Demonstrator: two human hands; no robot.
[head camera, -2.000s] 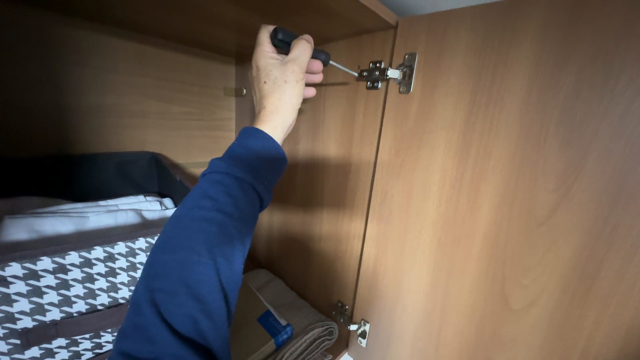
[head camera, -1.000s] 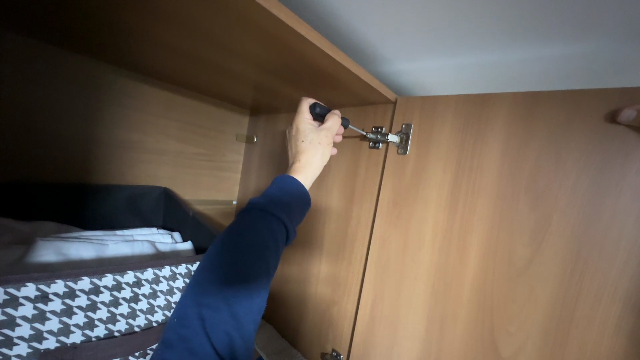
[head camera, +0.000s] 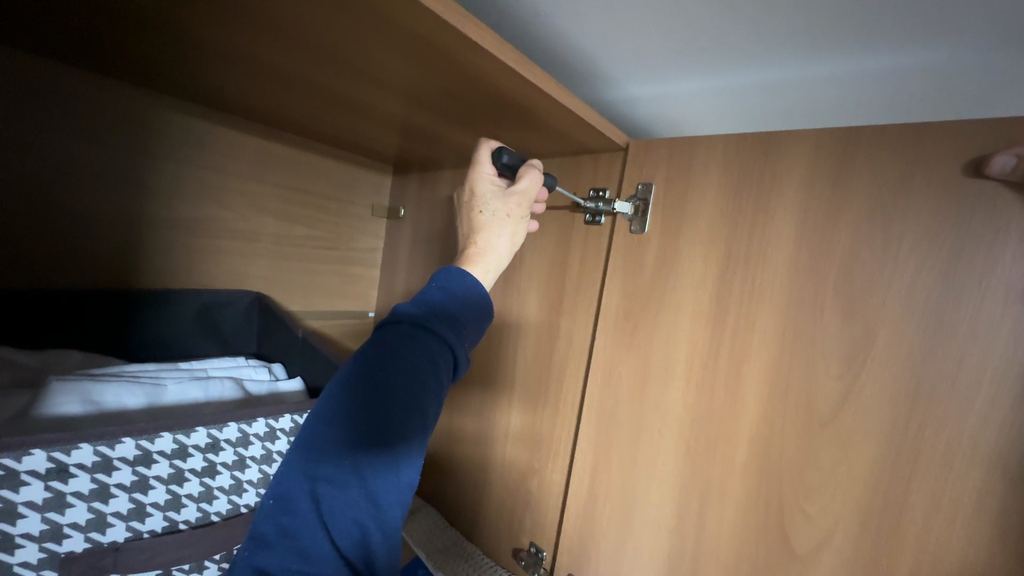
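My left hand (head camera: 500, 208), in a dark blue sleeve, grips the black handle of a screwdriver (head camera: 512, 164). The shaft points right and its tip meets the metal mounting plate of the upper cabinet hinge (head camera: 596, 206), on the inner side panel. The hinge arm joins this plate to the metal hinge part on the open wooden door (head camera: 800, 344). Of my right hand (head camera: 1002, 165), only a fingertip shows, by the door's upper part at the right edge; the rest is out of view.
A houndstooth fabric box (head camera: 144, 480) with folded light cloth (head camera: 176, 384) stands at lower left. Above is the cabinet's top panel (head camera: 528, 72). A lower hinge (head camera: 531, 558) sits near the bottom edge, beside a folded beige textile (head camera: 444, 540).
The view has tilted upward. A fingertip has come into sight at the right edge. My left hand keeps the screwdriver at the upper hinge throughout.
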